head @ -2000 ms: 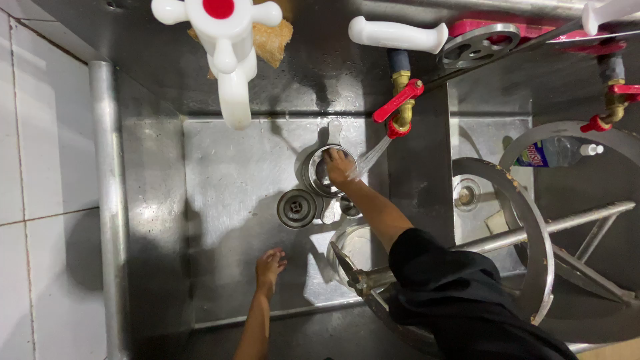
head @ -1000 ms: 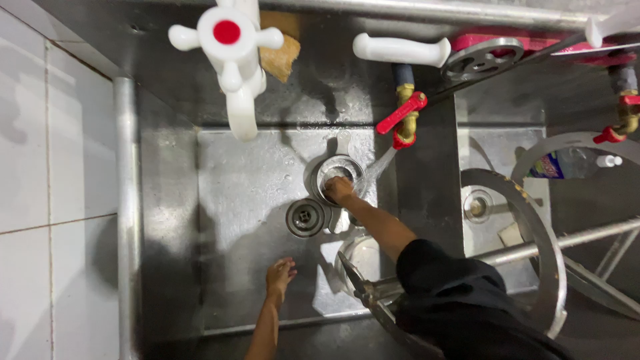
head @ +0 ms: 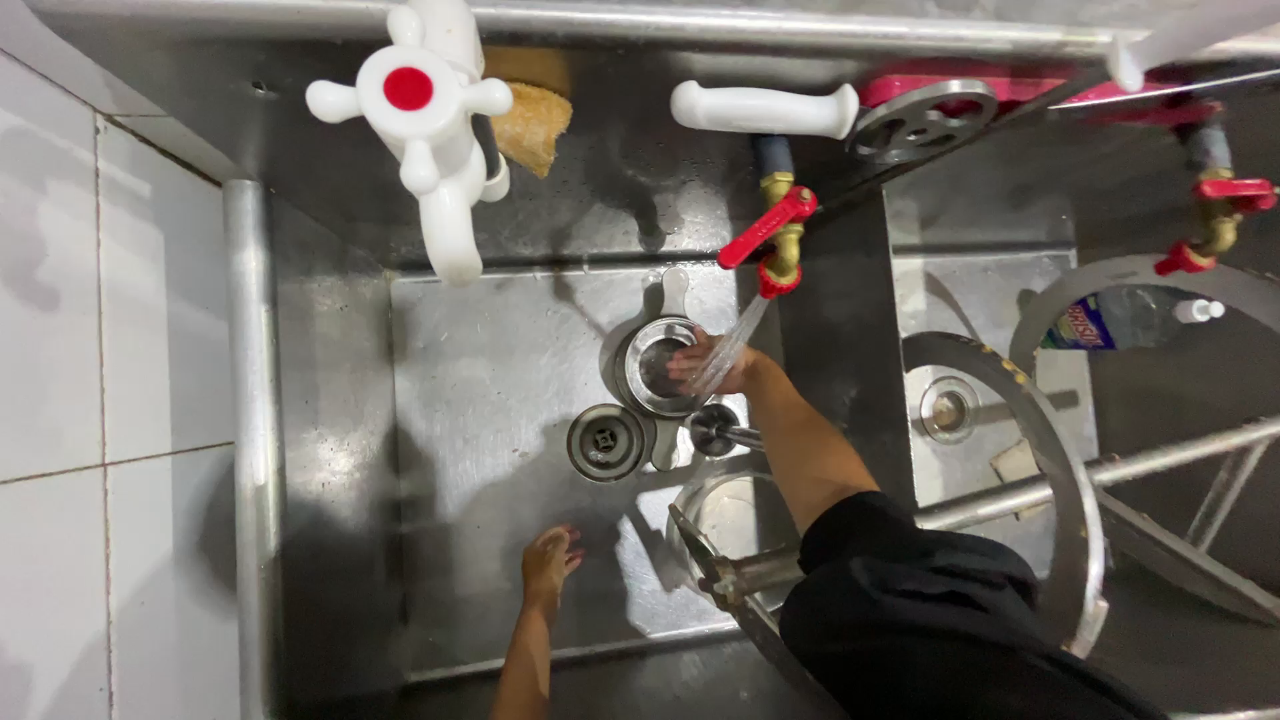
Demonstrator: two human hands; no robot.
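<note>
My right hand [head: 715, 362] is at the right rim of a round metal pot-like vessel with flat handles [head: 655, 365], fingers spread over its opening, while water from a brass tap with a red lever [head: 775, 235] runs over the hand. Against the vessel's lower left is the sink drain [head: 606, 442]. A small round metal piece with a rod [head: 714, 430] lies just below the vessel. My left hand [head: 552, 562] hangs lower in the steel sink [head: 480, 350], fingers loosely apart and holding nothing.
A white mixer or juicer body with a red dot [head: 408, 88] and a yellow sponge-like piece [head: 532, 125] stand at the back. A round metal container [head: 735, 510] sits below. Metal rings on a bar frame [head: 1080, 480] cross the right basin, beside a clear bottle [head: 1140, 316].
My right hand has moved from inside the vessel to its right rim, under the running water. My left hand stays low in the sink.
</note>
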